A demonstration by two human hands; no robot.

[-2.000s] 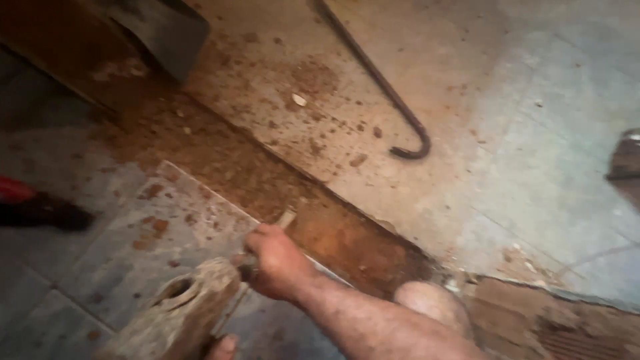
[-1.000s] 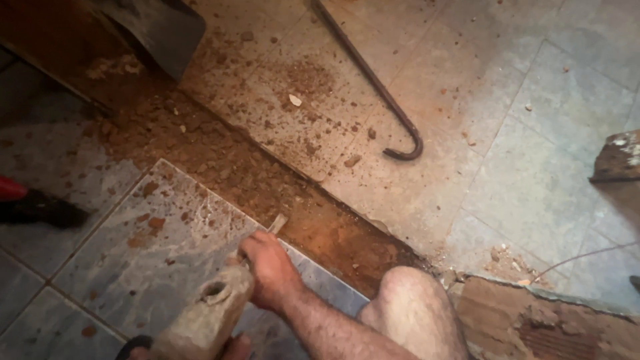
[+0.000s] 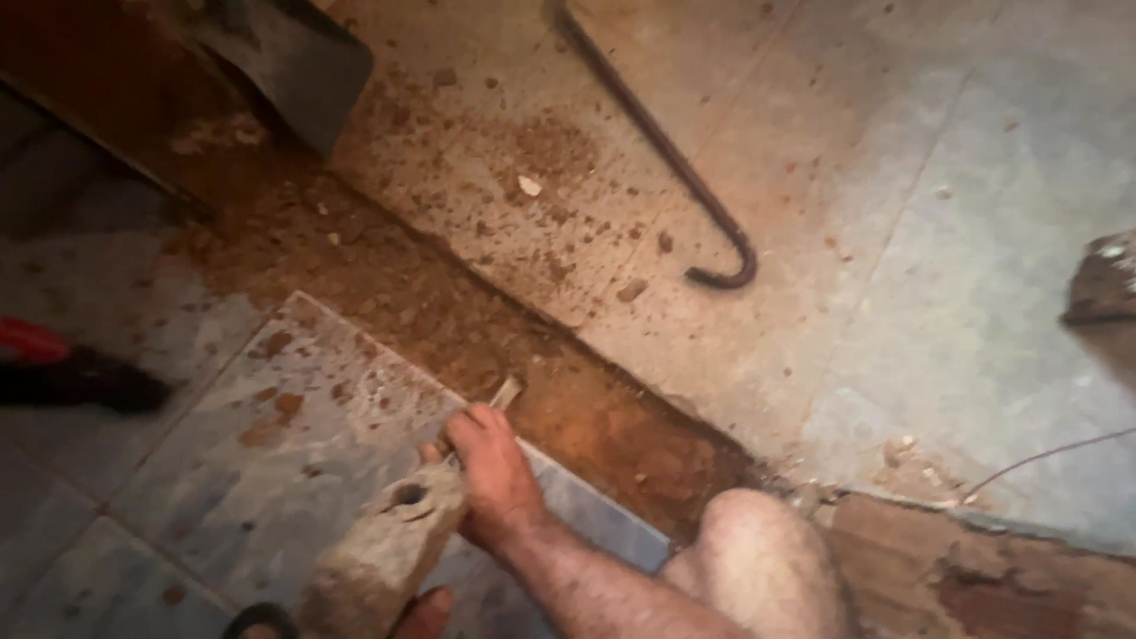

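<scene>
My right hand (image 3: 493,470) is closed around a narrow flat tool, possibly a chisel, whose pale tip (image 3: 507,392) reaches past the edge of a marbled blue-grey floor tile (image 3: 355,444) over a dirt-filled trench (image 3: 586,422). Low in the view, my left hand (image 3: 428,614) grips a rough, worn wooden block (image 3: 382,550) with a hole near its upper end. That end lies close beside my right hand; whether they touch is unclear. Most of my left hand is hidden by the block and the frame's edge.
Across the trench lies a hooked metal bar (image 3: 666,151) among crumbs of soil. A shovel-like metal blade (image 3: 311,80) is at upper left, a red and black tool (image 3: 71,373) at left. My bare knee (image 3: 768,559) is beside exposed brickwork (image 3: 976,577); a rough chunk (image 3: 1105,280) sits far right.
The wooden block in my left hand has moved right, closer to my right hand, than two seconds ago. My right hand stays at the tile's edge with the narrow tool.
</scene>
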